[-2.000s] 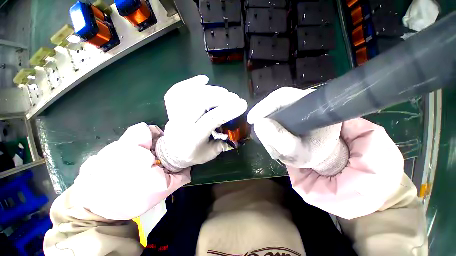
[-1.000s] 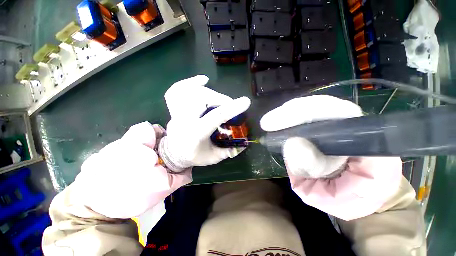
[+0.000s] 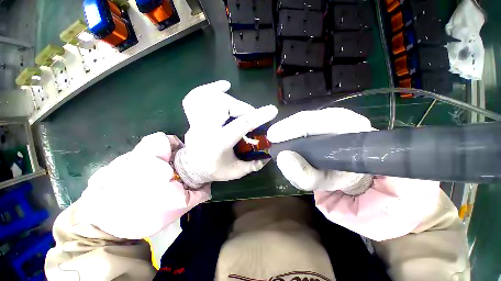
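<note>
My left hand (image 3: 220,137), in a white knit glove, holds a wound coil component (image 3: 257,144) above the bench mat, orange winding facing right. The fingers hide much of the component. My right hand (image 3: 321,145), also gloved, grips a long dark-grey dispensing syringe (image 3: 395,152) that lies nearly level and runs out to the right. The syringe's front end is at the component's right side. Its needle can hardly be seen, so I cannot tell whether it touches.
A pale metal holding fixture (image 3: 123,59) curves across the upper left, with yellow-green clamp pads (image 3: 49,54) and two coil components (image 3: 110,24). Rows of black-based components (image 3: 302,55) stand ahead. An air hose (image 3: 391,90) and crumpled white wipe (image 3: 466,41) are at right.
The syringe has swung from slanting up right to nearly level. Since a second ago, my right hand has moved left, bringing the syringe's front end closer to the component. My left hand has barely moved.
</note>
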